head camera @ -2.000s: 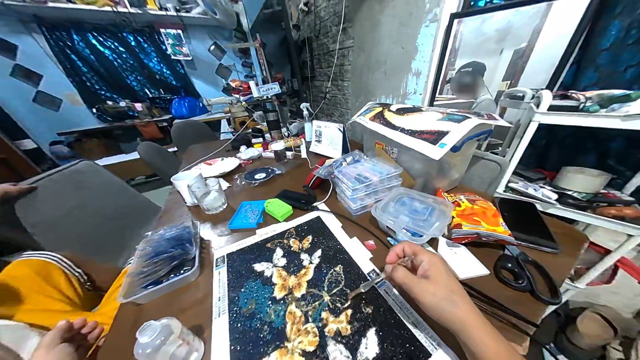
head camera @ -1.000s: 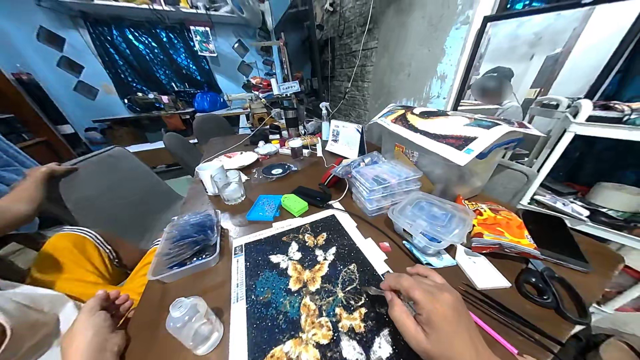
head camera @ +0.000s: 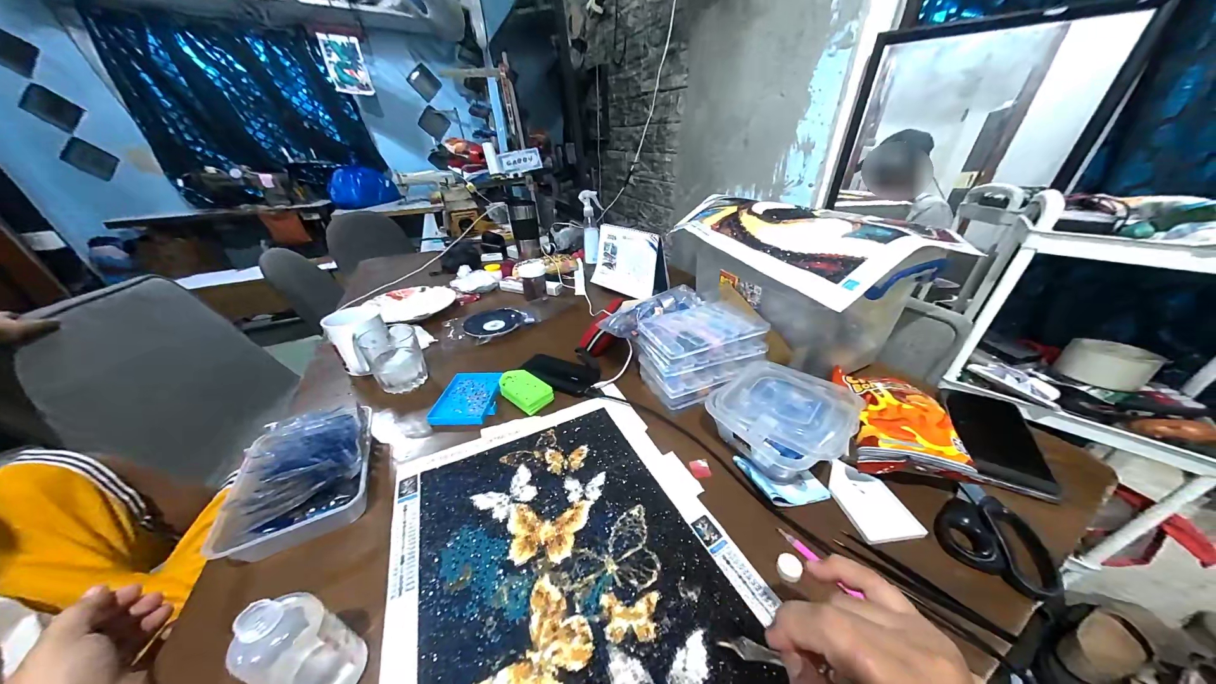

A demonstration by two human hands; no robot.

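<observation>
A diamond painting canvas (head camera: 560, 541) with gold and white butterflies on a dark ground lies on the brown table. My right hand (head camera: 860, 622) rests over its lower right border, fingers closed around a small metal tool (head camera: 750, 651) whose flat tip is over the dark picture, beside a white butterfly. Close to that hand are a pink pen (head camera: 800, 545) and a small white round piece (head camera: 788, 567). At lower left my left hand (head camera: 95, 632) is empty, palm up and fingers apart, left of a clear plastic bottle (head camera: 296, 641).
A tub of bagged beads (head camera: 294, 484), blue tray (head camera: 464, 399), green tray (head camera: 525, 391) and glass mug (head camera: 397, 361) stand left and behind. Stacked clear cases (head camera: 698, 351), a lidded container (head camera: 784, 413), snack bag (head camera: 907, 427), cables and black scissors (head camera: 997, 541) lie right. A person's hand (head camera: 24, 328) touches a chair.
My right hand, with the metal tool, has moved down along the canvas's right side, from near the outlined butterfly towards the lower white one. My left hand stays empty.
</observation>
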